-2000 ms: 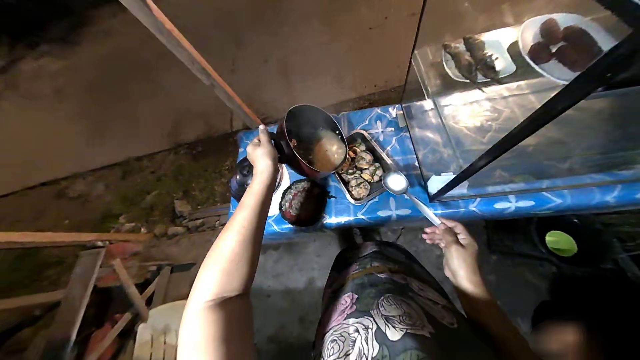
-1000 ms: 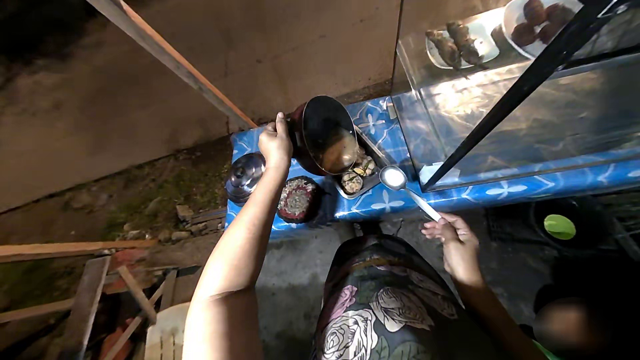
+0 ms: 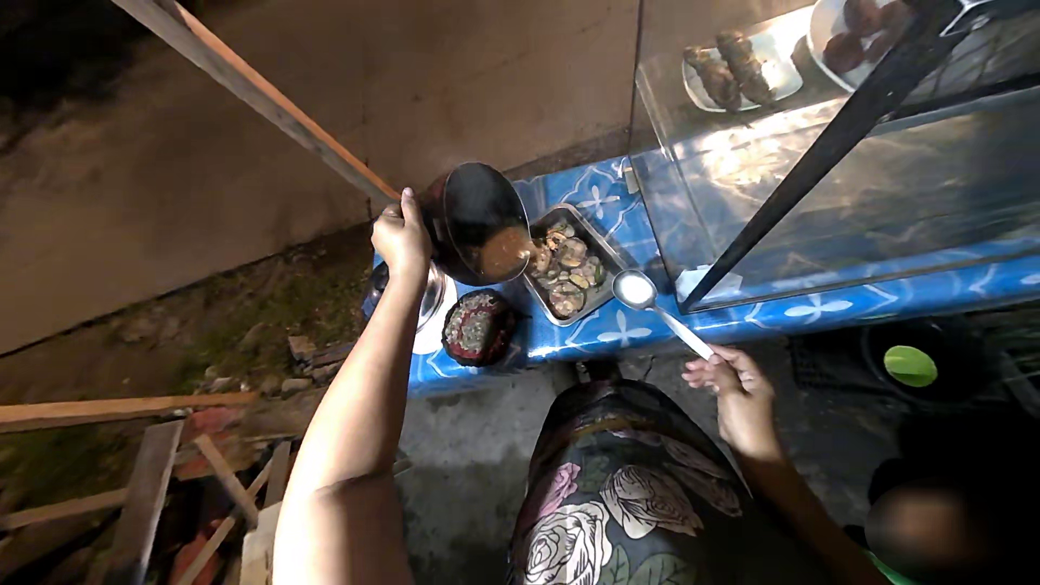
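Note:
My left hand [image 3: 404, 236] grips a dark cooking pot [image 3: 479, 199] at its left side. The pot is tilted to the right over a metal tray [image 3: 600, 302], its lip at the tray's left edge; brown sauce [image 3: 504, 250] lies in its lower part. Sliced, cooked food [image 3: 569, 268] fills much of the tray. In my right hand [image 3: 735, 388] is the handle of a metal serving spoon [image 3: 635, 289], its bowl just right of the tray. A round crocheted-looking pad [image 3: 479, 327] lies below the pot.
A blue patterned cloth [image 3: 821, 307] covers the table. On the right stands a glass display case [image 3: 837, 203] with a plate of fried food [image 3: 743, 69] and a bowl [image 3: 825, 41]. A shiny round lid [image 3: 432, 296] lies left of the pad. A person [image 3: 918, 520] is at lower right.
Between the first two frames the pot moved over the tray and hid more of it; now more of the food shows again. The spoon stays right of the tray.

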